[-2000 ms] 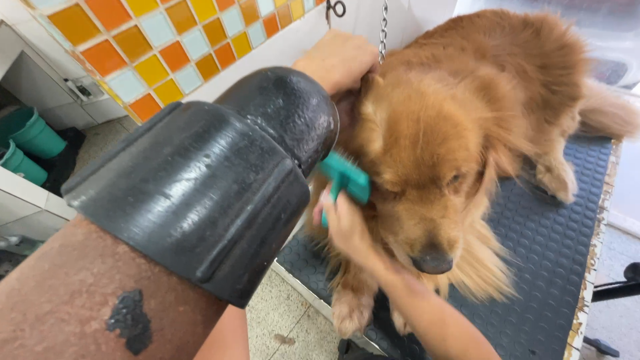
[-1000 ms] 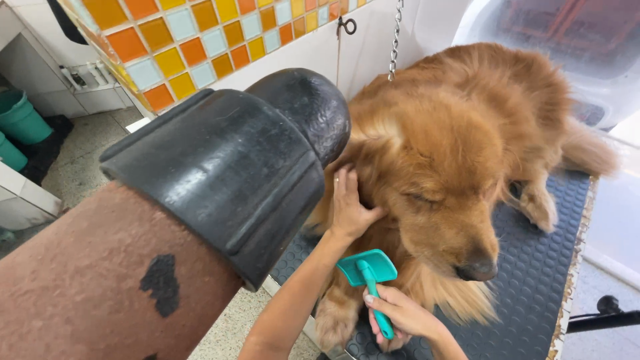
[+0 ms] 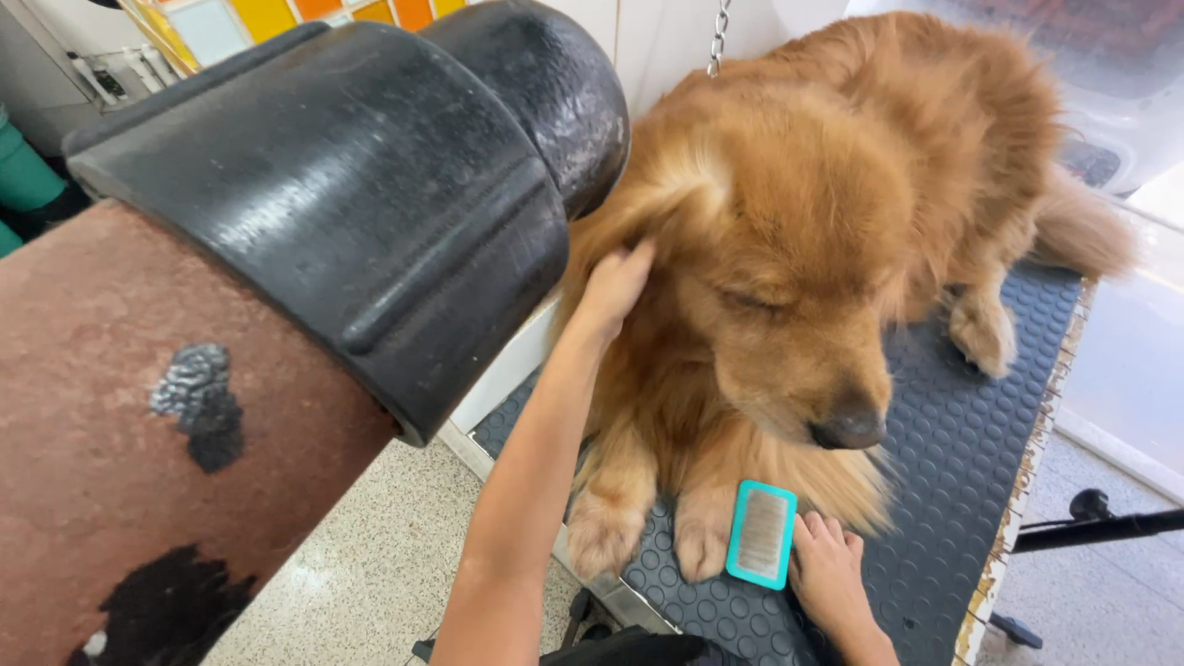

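A long-haired golden-brown dog (image 3: 795, 213) lies with its eyes nearly closed on a grooming table with a dark studded rubber top (image 3: 971, 444). My left hand (image 3: 618, 285) is at the side of its head, its fingertips buried in the fur under the ear. Down by the front paws, my right hand (image 3: 826, 564) is closed around a teal slicker brush (image 3: 762, 535), whose wire pins face up. The brush handle is mostly hidden by the hand. The brush head is beside one front paw (image 3: 703, 532).
A big dryer hose (image 3: 185, 398) with a black nozzle (image 3: 370, 176) fills the left foreground. A metal chain (image 3: 719, 37) hangs behind the dog's head. Teal containers (image 3: 26, 166) stand at the far left. A black metal bar (image 3: 1091, 529) is right of the table.
Two seconds ago the brush was beside the dog's cheek; it is now down near the front paws, pins turned up. My left hand has come down from behind the ear to the side of the head.
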